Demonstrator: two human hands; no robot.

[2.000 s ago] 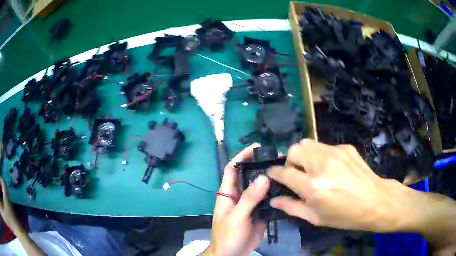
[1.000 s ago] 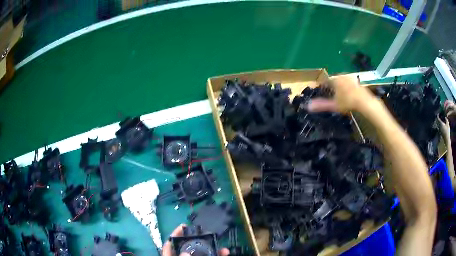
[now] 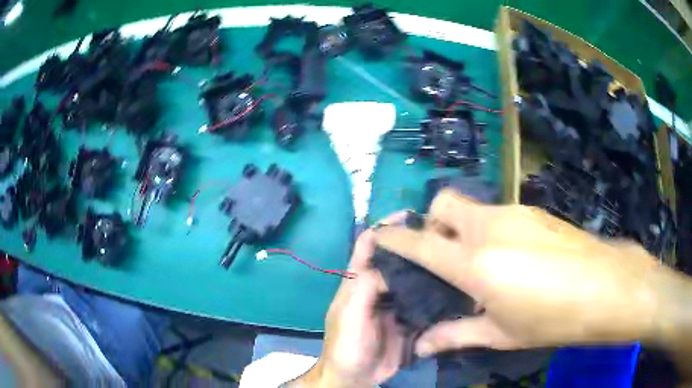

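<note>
My left hand (image 3: 360,326) holds a black housing assembly (image 3: 425,295) from below and the left at the bench's front edge. My right hand (image 3: 523,273) lies over its upper right side, fingers and thumb gripping it. The hands hide much of the housing, and its visible face is dark and blurred. A thin red lead wire (image 3: 307,263) runs left from my left hand to a tiny white connector (image 3: 262,255) over the mat. The white wrapped hammer (image 3: 360,144) lies just beyond my hands, head away from me.
A housing lies plate up (image 3: 262,203) left of the hammer. More housings with round units (image 3: 453,139) lie right of it and crowd the left of the green mat (image 3: 228,284). A cardboard parts tray (image 3: 510,114) heaped with black parts stands right. A blue bin (image 3: 592,367) is below it.
My right hand has come back from over the parts tray to the housing in my left hand. The view has swung back left, and the housing and its red wire now show near the bench edge.
</note>
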